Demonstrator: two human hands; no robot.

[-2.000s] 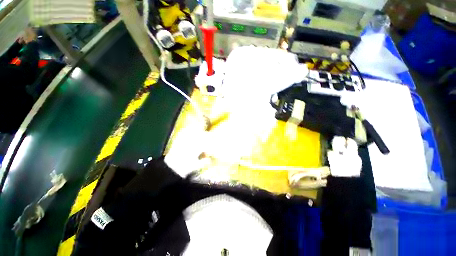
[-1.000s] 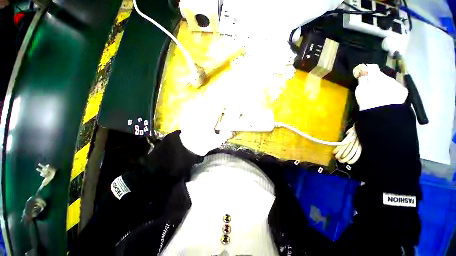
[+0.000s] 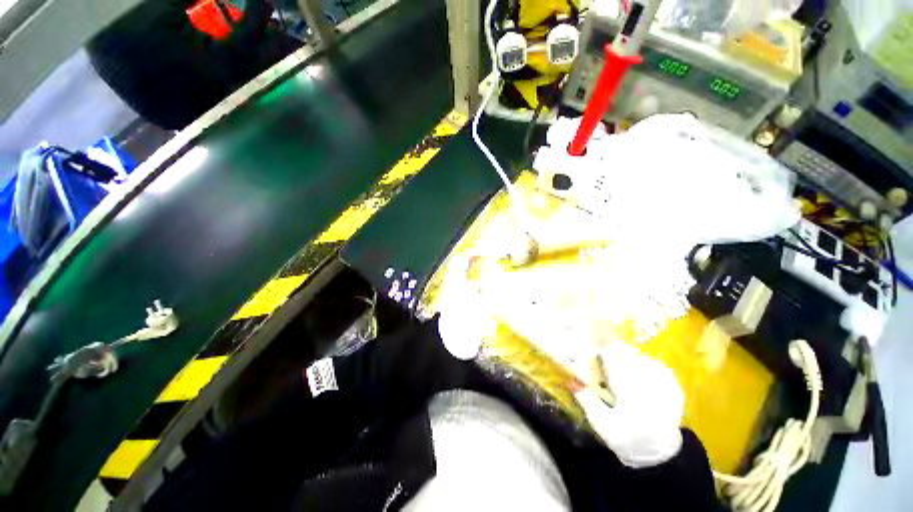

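Observation:
A white power strip (image 3: 546, 325) lies slanted over the yellow mat's front part, its outline mostly lost in glare. My left hand (image 3: 467, 318), in a white glove, is on its left end. My right hand (image 3: 639, 405), gloved with some fingertips bare, grips near its right end. Glare hides the exact finger contact. The cream cord bundle (image 3: 777, 462) lies right of my right hand, with its plug end (image 3: 801, 355) above it. A heap of small white parts (image 3: 651, 285) lies behind the strip, washed out.
A red-handled probe (image 3: 604, 98) stands in a white socket block. A plastic bag (image 3: 701, 185) lies behind the heap. A taped black socket block (image 3: 736, 300), a white multi-outlet strip (image 3: 833, 262) and a black lever (image 3: 878, 420) are right. The green conveyor (image 3: 250, 170) is left, carrying another plug (image 3: 160, 320).
The view has swung left and up. My right hand has moved from beside the black block to the strip. The strip now slants down to the right.

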